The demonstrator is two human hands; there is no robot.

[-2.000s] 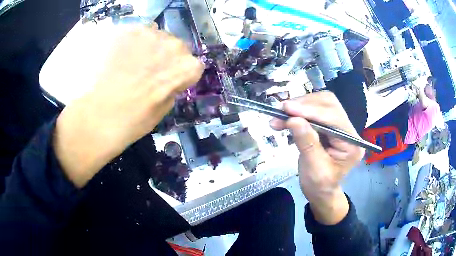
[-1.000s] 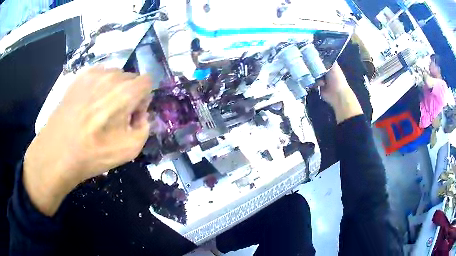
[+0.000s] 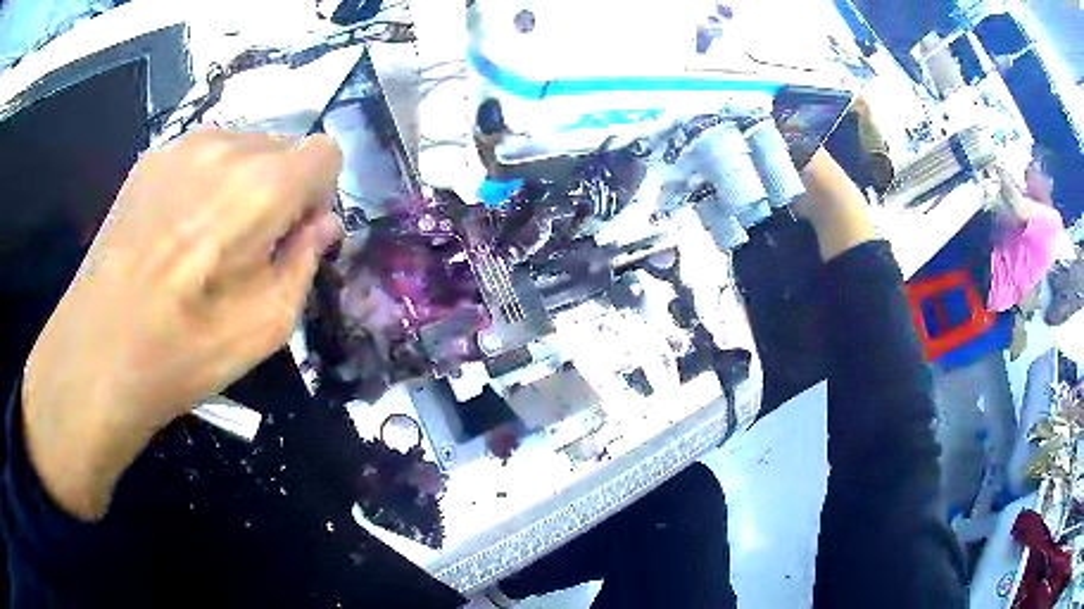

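Note:
The open sewing machine (image 3: 556, 481) lies in front of me, with purplish lint (image 3: 398, 280) around its needle area. My left hand (image 3: 178, 286) is at the left of the mechanism, back of the hand up, fingers curled; its fingertips are partly hidden and I cannot tell if they hold thread. My right hand (image 3: 834, 205) is at the machine's right end, behind the grey ribbed tension dials (image 3: 743, 173); its fingers are hidden by them. No tweezers are visible.
Black fabric (image 3: 268, 512) lies at the lower left, with lint specks. A red and blue stool (image 3: 951, 312) stands at the right beside a person in pink (image 3: 1025, 252). Another machine (image 3: 951, 155) is at the upper right. The white front cover with a printed scale (image 3: 618, 518) runs above my lap.
My right hand has left the needle area and reached behind the dials; the tweezers it held are out of sight. My left hand has moved left, off the mechanism. The view has shifted.

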